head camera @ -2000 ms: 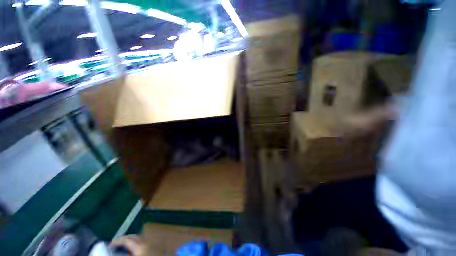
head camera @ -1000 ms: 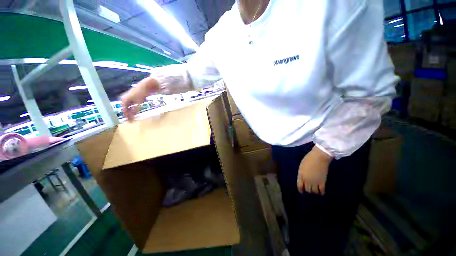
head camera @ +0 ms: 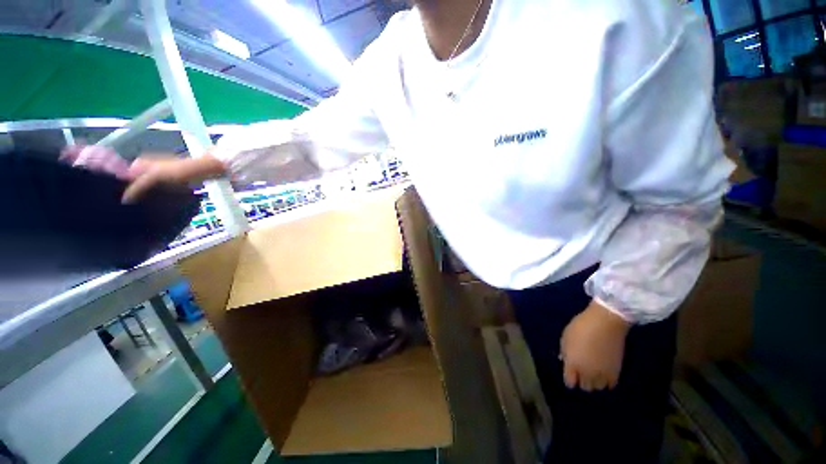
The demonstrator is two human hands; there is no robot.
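Note:
Neither of my hands is in view. A large open carton point(head camera: 362, 412) stands tilted in front of me with its flaps up. Grey plastic bags point(head camera: 358, 349) lie deep inside it. A dark, blurred sheet-like thing, perhaps a packing bag point(head camera: 81, 217), covers the bench's left end. A pink thing point(head camera: 100, 160), perhaps part of a headphone, shows at its upper edge. Another person's hand point(head camera: 168, 174) is at the right side of the dark thing, and whether it grips it is unclear.
A person in a white top point(head camera: 543, 154) stands behind and right of the carton, one arm reaching left across it. The bench rail point(head camera: 91, 299) runs along the left. A white post point(head camera: 186, 91) rises behind. Wooden pallets point(head camera: 516, 381) and more cartons point(head camera: 720, 304) are at the right.
The person's reaching hand has moved left and lower, to the dark thing that now covers the bench's left end. The view has shifted slightly, and the carton sits further right.

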